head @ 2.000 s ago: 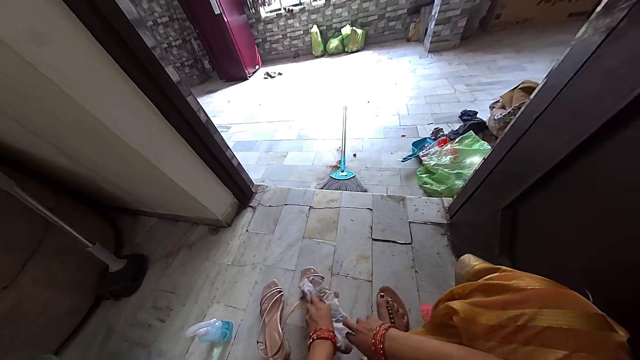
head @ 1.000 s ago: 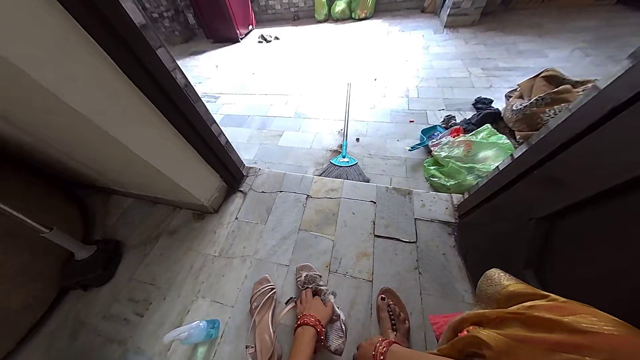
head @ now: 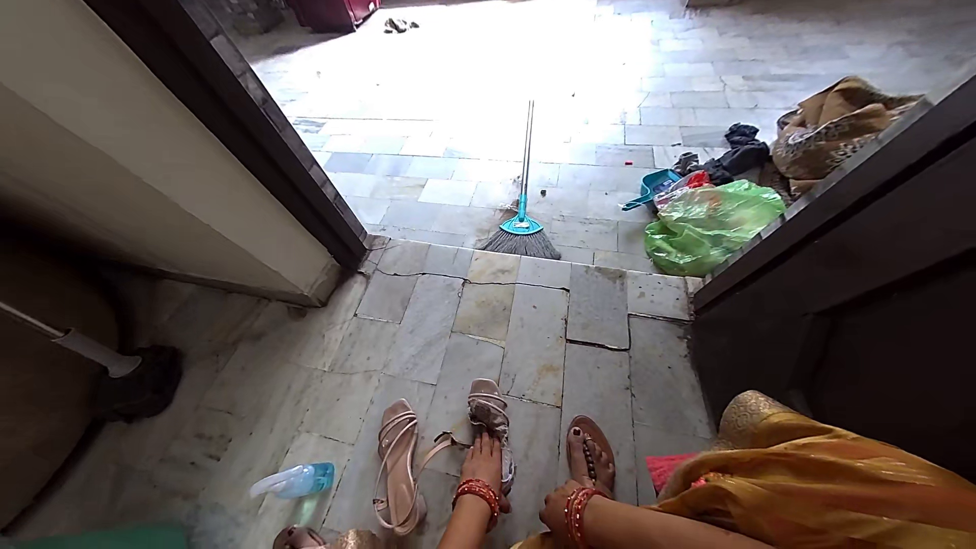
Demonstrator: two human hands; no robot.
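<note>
My left hand [head: 483,465], with red bangles at the wrist, presses a crumpled greyish cloth [head: 494,419] onto a beige strappy sandal [head: 486,389] on the stone floor. Its fingers point away from me over the sandal's straps. The matching heeled sandal [head: 399,465] stands just to the left. My right hand [head: 563,505], also with red bangles, is near the foot in a brown thong sandal [head: 591,450]; its fingers look curled, and whether they hold anything is hidden. Further left lies a spray bottle with blue liquid [head: 301,480].
Beyond the doorway step lie a broom with a turquoise head [head: 521,229], a green plastic bag [head: 709,229], a blue dustpan [head: 654,187] and a patterned brown cloth [head: 831,130]. A dark mop-like head [head: 141,381] is at left. A dark door [head: 839,320] borders the right.
My right hand was beside the left at the cloth two seconds ago; it has since moved right, away from it. My left hand stays on the cloth and sandal. The view has tilted down.
</note>
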